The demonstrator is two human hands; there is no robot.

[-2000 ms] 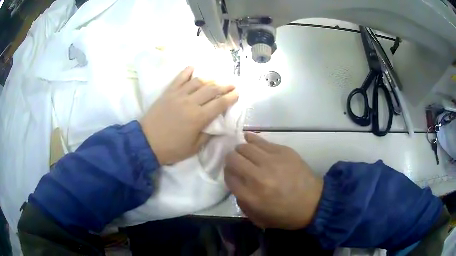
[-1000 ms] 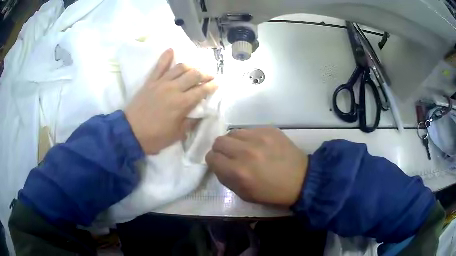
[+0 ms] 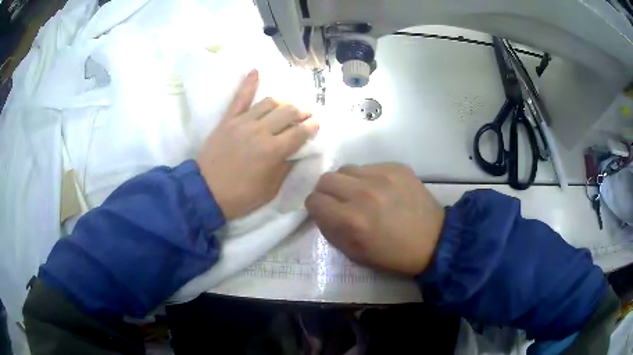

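Observation:
White cloth (image 3: 139,132) covers the left of the machine table, overexposed near the lamp. My left hand (image 3: 257,149) lies flat on it, fingers spread, fingertips just left of and below the presser foot (image 3: 319,87). My right hand (image 3: 378,215) is closed at the cloth's right edge, below the foot, with its fingertips curled over the cloth. The cloth edge between my hands looks loosely folded. The exact pinch of my right fingers is hidden beneath the hand.
The machine head (image 3: 444,17) spans the top, with a tension dial (image 3: 356,69). Black-handled shears (image 3: 512,132) lie right of the needle beside a long thin tool. Keys or small metal items (image 3: 598,187) lie far right. A printed ruler (image 3: 312,270) runs along the front edge.
The cloth edge and my right hand have moved up toward the foot, uncovering more of the ruler. My left hand stays beside the foot with fingers more spread. The camera view has shifted slightly.

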